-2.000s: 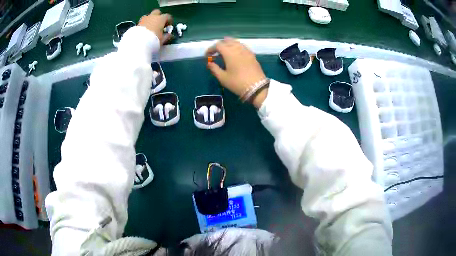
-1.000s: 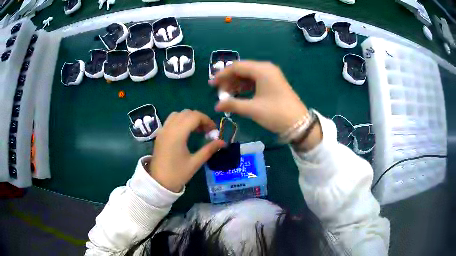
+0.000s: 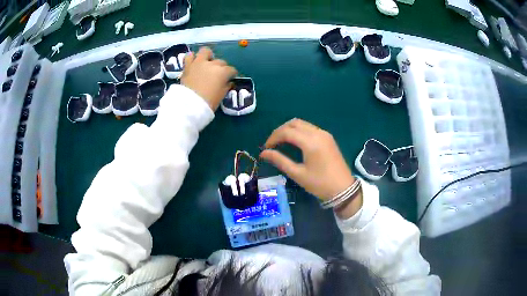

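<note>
Two white earbuds [image 3: 237,184] stand in the black test socket [image 3: 238,199] on the tester [image 3: 258,222], whose blue screen is lit. Thin fixture wires loop up behind it. My right hand [image 3: 309,156] hovers beside the wire loop, thumb and forefinger apart; no held object shows. My left hand [image 3: 208,78] reaches over the charging cases at upper centre-left, its fingertips beside an open case with earbuds [image 3: 176,62]; whether it holds anything is hidden. Another open case with two earbuds [image 3: 238,98] sits just right of my left hand.
Several open black-lined cases [image 3: 125,97] stand at upper left, more [image 3: 373,159] on the right. A white blister tray [image 3: 462,133] with a black cable lies at right, stacked foam trays [image 3: 49,144] at left. A pale rail [image 3: 277,32] borders the belt, an orange piece [image 3: 243,43] near it.
The earbuds that my hands held above the tester now stand in its socket. My left hand has moved up and away to the cases. My right hand has moved slightly down and right, off the socket.
</note>
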